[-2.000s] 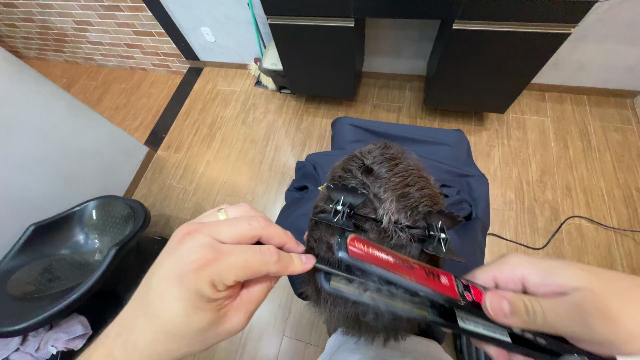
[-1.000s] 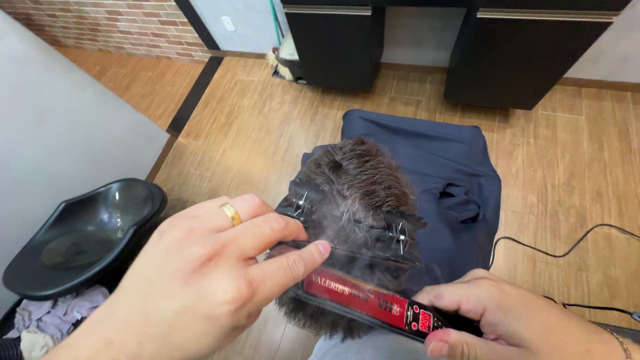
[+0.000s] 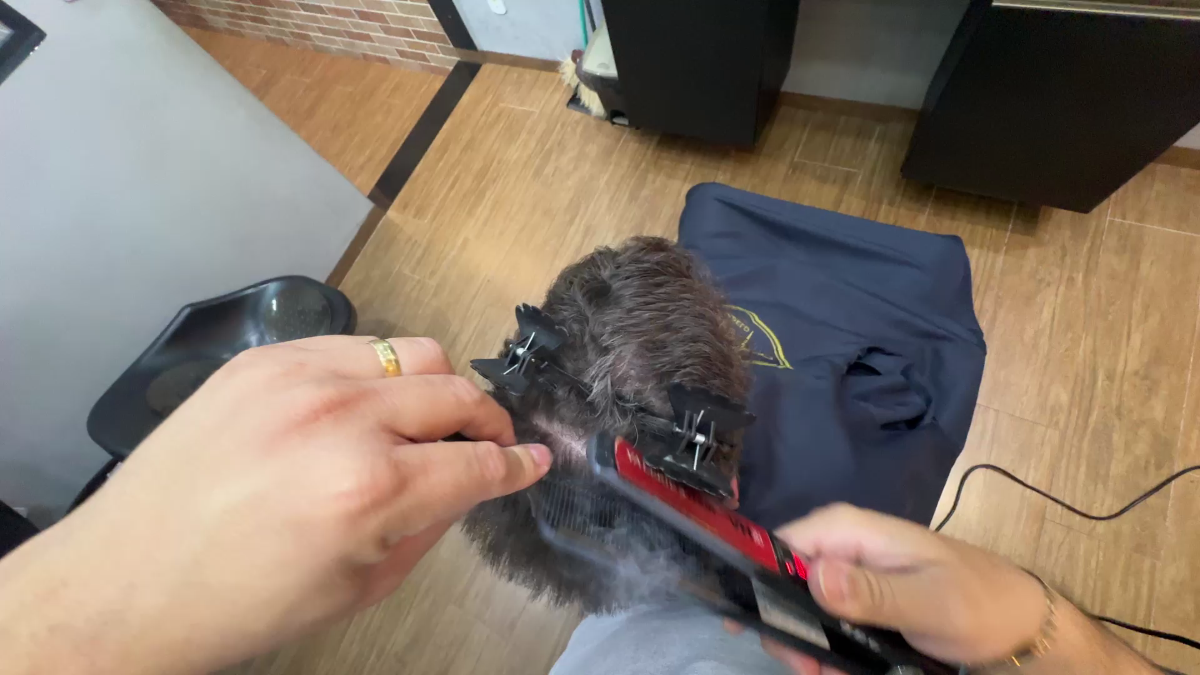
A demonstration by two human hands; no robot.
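A seated person's head of short dark hair (image 3: 647, 328) is below me, seen from above and behind. My left hand (image 3: 347, 459), with a gold ring, pinches a dark comb (image 3: 586, 516) that lies against the hair at the back of the head. My right hand (image 3: 919, 581) grips a red and black hair straightener (image 3: 694, 511); its plates are spread apart beside the comb, and wisps of steam or smoke hang there. One black butterfly clip (image 3: 521, 352) holds hair on the left, another butterfly clip (image 3: 696, 436) on the right. A navy cape (image 3: 844, 281) covers the person.
A black wash basin (image 3: 225, 347) stands at the left beside a grey partition (image 3: 169, 159). Black cabinets (image 3: 698, 66) are at the top, near a broom (image 3: 586, 89). A black cord (image 3: 1050, 502) runs over the wood floor at the right.
The straightener lay flat across the back hair a second ago; now it is tilted, with its plates apart. Over the two seconds, the seated person's head has shifted relative to the cape, which shows more on the right.
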